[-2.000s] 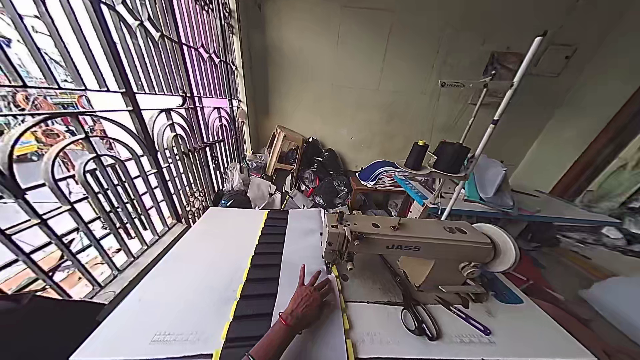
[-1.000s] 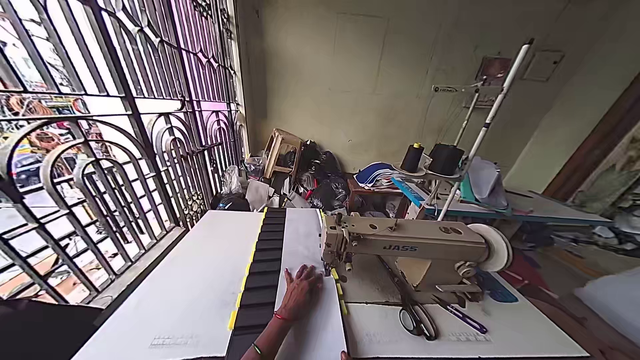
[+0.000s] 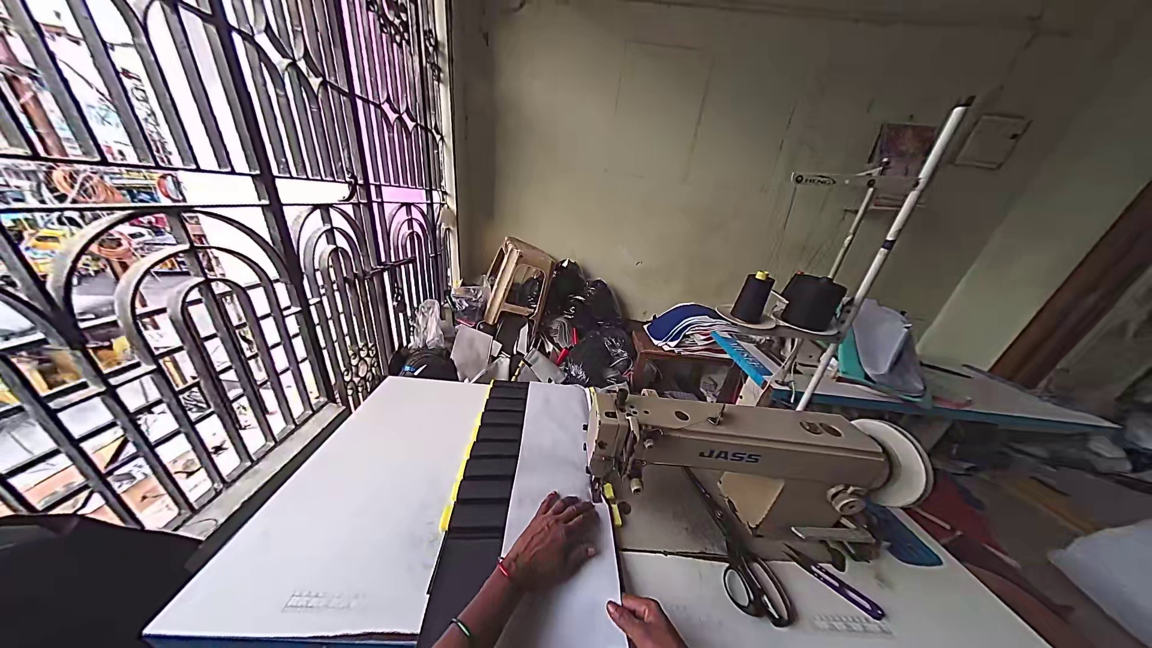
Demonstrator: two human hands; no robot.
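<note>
A long white strip of material (image 3: pixel 551 432) lies over a black pleated piece (image 3: pixel 490 459) with yellow edging, running alongside the sewing machine's needle area. My left hand (image 3: pixel 552 542), with a red band and a dark bangle at the wrist, rests on the white strip with its fingers bent, just left of the presser foot. At the strip's right edge near the bottom, my right hand (image 3: pixel 643 621) pinches the edge between thumb and fingers. The beige sewing machine (image 3: pixel 738 445) stands to the right; its needle is too small to make out.
Black-handled scissors (image 3: pixel 756 589) and a purple-handled tool (image 3: pixel 846 585) lie on the white table (image 3: pixel 324 504) right of my hands. Black thread cones (image 3: pixel 813 301) stand behind the machine. A metal window grille (image 3: pixel 270 225) is at left; a stool (image 3: pixel 519 279) and black bags sit beyond the table.
My right hand has come into view at the strip's lower right edge. The strip and pleated piece have shifted along the machine, with fewer yellow-edged pleats showing near me.
</note>
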